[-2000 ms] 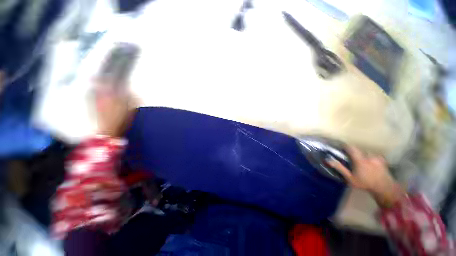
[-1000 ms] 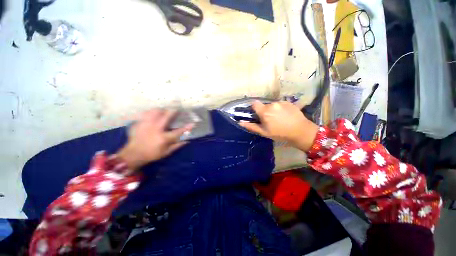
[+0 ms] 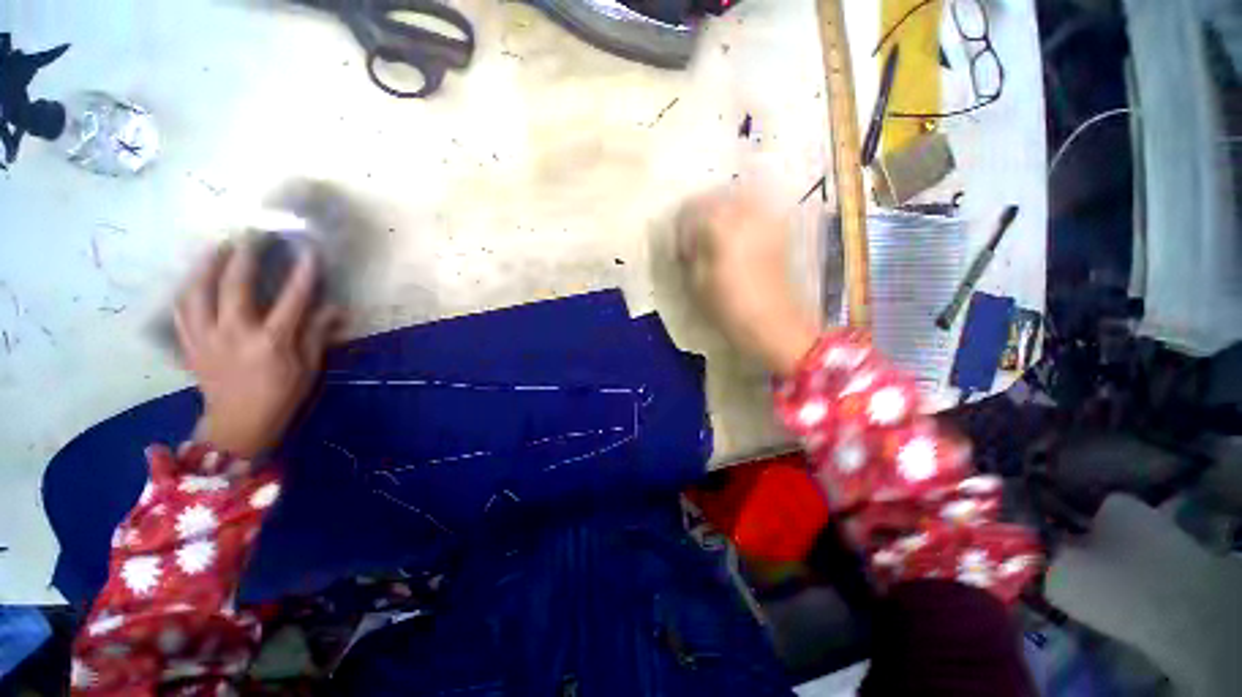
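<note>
The navy cloth piece point(image 3: 463, 422) lies along the table's front edge, with thin white broken lines forming angular shapes. My left hand point(image 3: 252, 334) grips a blurred, shiny grey block point(image 3: 341, 232) at the cloth's upper left edge. My right hand point(image 3: 746, 266) is above the table to the right of the cloth, not touching it. Its fingers are curled and blurred, and I cannot tell whether they hold anything. The steam iron point(image 3: 613, 30) is at the top edge, partly cut off, with no hand on it.
Black shears point(image 3: 416, 48) lie at the top left, and a spray bottle point(image 3: 112, 134) at the far left. On the right are a wooden ruler point(image 3: 847, 177), a lined pad point(image 3: 919, 279), eyeglasses point(image 3: 983, 61), a slim green stick point(image 3: 978, 266) and a navy swatch point(image 3: 982, 343).
My right hand has let go of the iron, which now stands farther back. My left hand has moved left with the block. The stepped right end of the cloth is now uncovered.
</note>
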